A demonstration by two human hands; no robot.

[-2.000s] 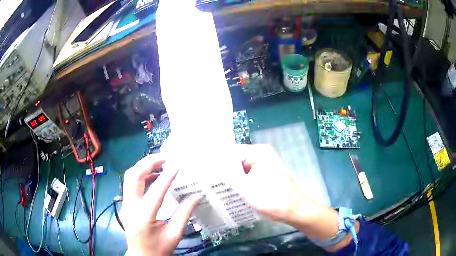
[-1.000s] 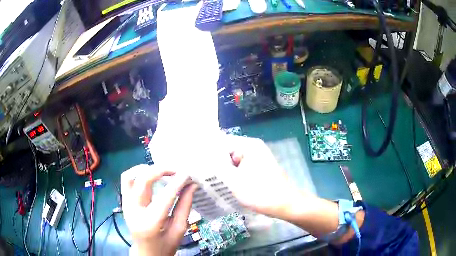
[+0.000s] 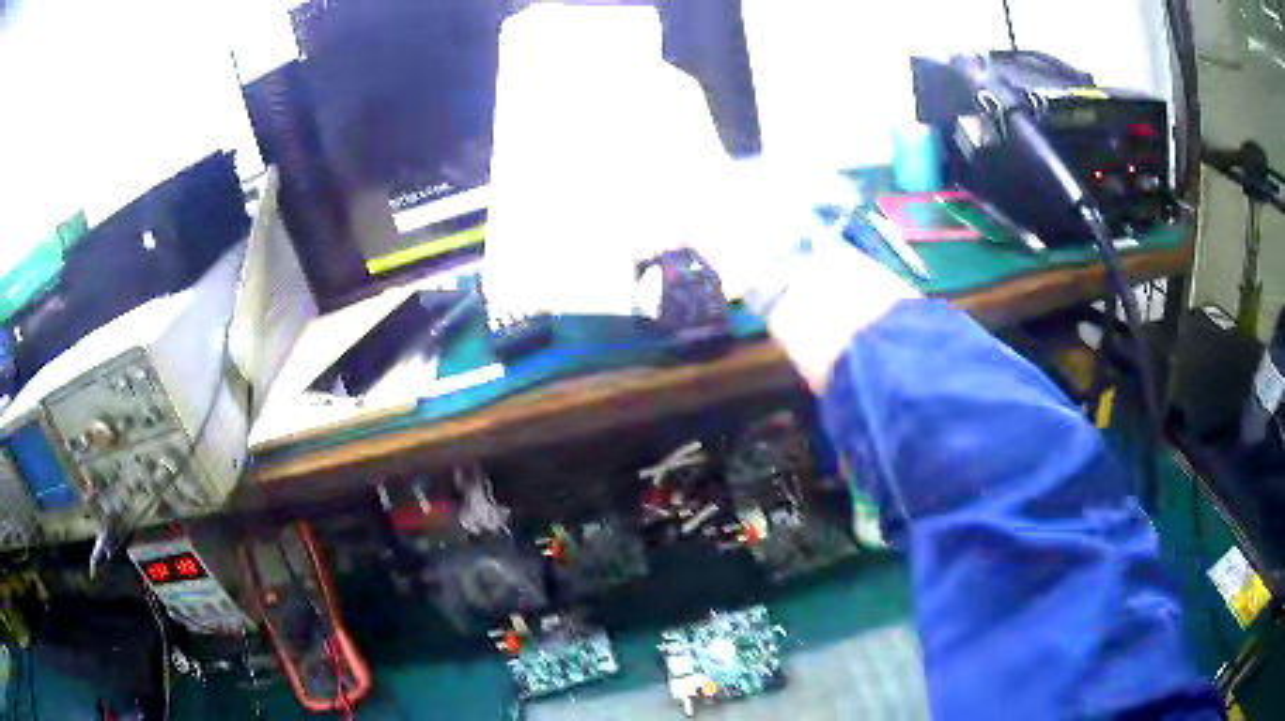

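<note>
The long white paper strip or sheet (image 3: 592,169) stands out overexposed at the upper middle, in front of the dark screen and above the shelf. My right hand (image 3: 796,268) is stretched forward over the shelf, washed out by glare and blurred; its fingers and anything in them cannot be made out. A dark handheld thing, perhaps a remote control (image 3: 691,289), lies on the shelf just left of my hand. My left hand is not in view. Two green circuit boards, one at left (image 3: 564,658) and one at right (image 3: 726,655), lie on the bench below.
The wooden shelf edge (image 3: 564,399) crosses the middle. An oscilloscope (image 3: 120,430), a red-digit meter (image 3: 183,578) and an orange-rimmed multimeter (image 3: 310,620) are at left. A black device (image 3: 1099,162) and a hanging black cable (image 3: 1078,190) are at right. Pens lie on the shelf.
The view has tilted up towards the shelf and screen. My right hand has moved from the printed paper over the bench up to the shelf. My left hand has gone out of view.
</note>
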